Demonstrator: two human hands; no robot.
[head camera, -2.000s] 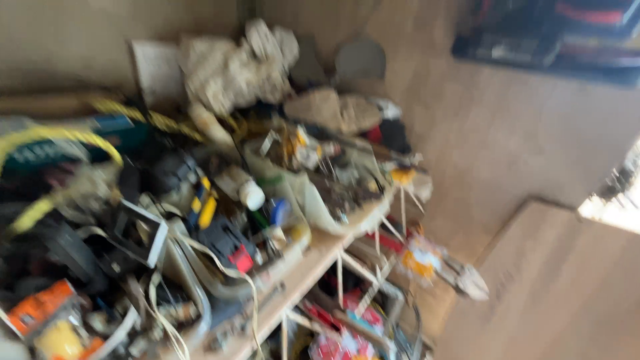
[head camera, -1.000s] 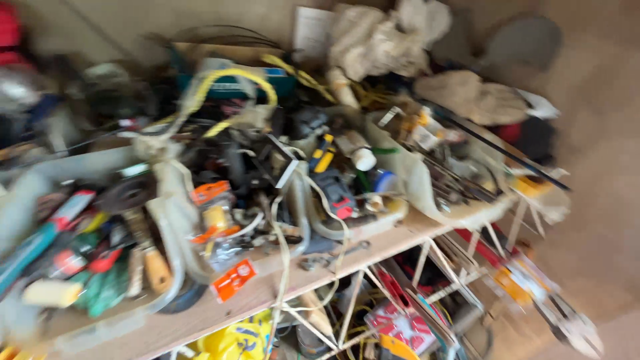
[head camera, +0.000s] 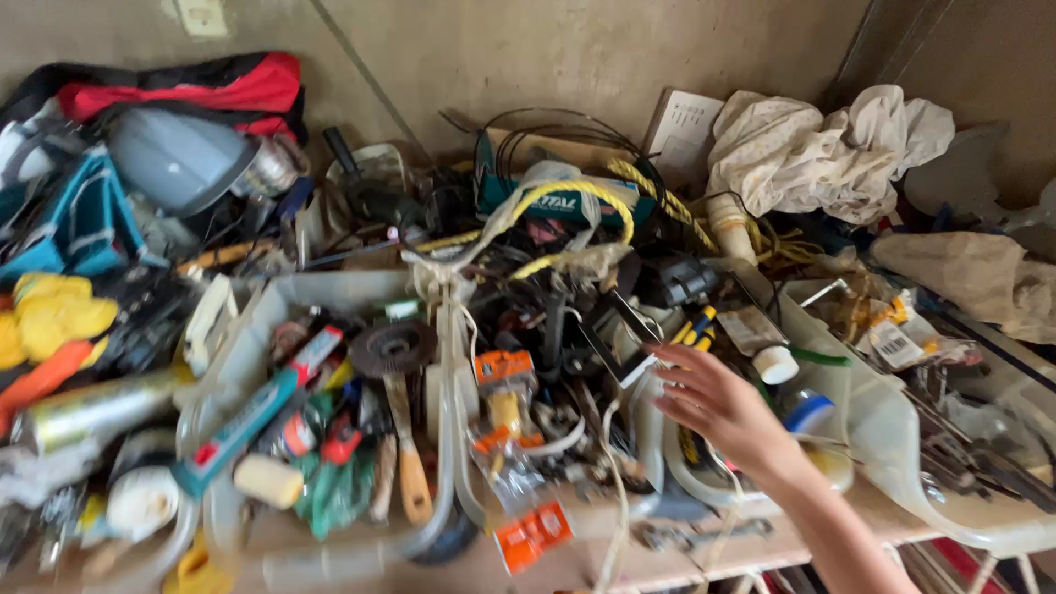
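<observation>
My right hand (head camera: 718, 404) reaches in from the lower right, its fingers at the edge of a black rectangular frame (head camera: 617, 342) and just below yellow-and-black tool handles (head camera: 697, 328). Whether the fingers grip either one cannot be told. To the hand's right lie a white cap (head camera: 775, 364) and a blue lid (head camera: 809, 412). A white cord (head camera: 609, 495) hangs over the bin's front on its left. In the bin further left, a wooden-handled tool (head camera: 412, 478) lies below an abrasive flap disc (head camera: 393, 348). My left hand is not in view.
Plastic bins (head camera: 450, 495) packed with tools line the wooden shelf (head camera: 652, 561). Yellow rope (head camera: 577, 190) loops above the middle bins. Crumpled cloth (head camera: 808, 153) and a pipe (head camera: 730, 227) are at the back right. A grey rounded object (head camera: 177, 157) and a red-and-black bag (head camera: 190, 91) are at back left.
My right hand has come into view over the middle bins; neither earlier frame shows it. The view has swung left along the shelf.
</observation>
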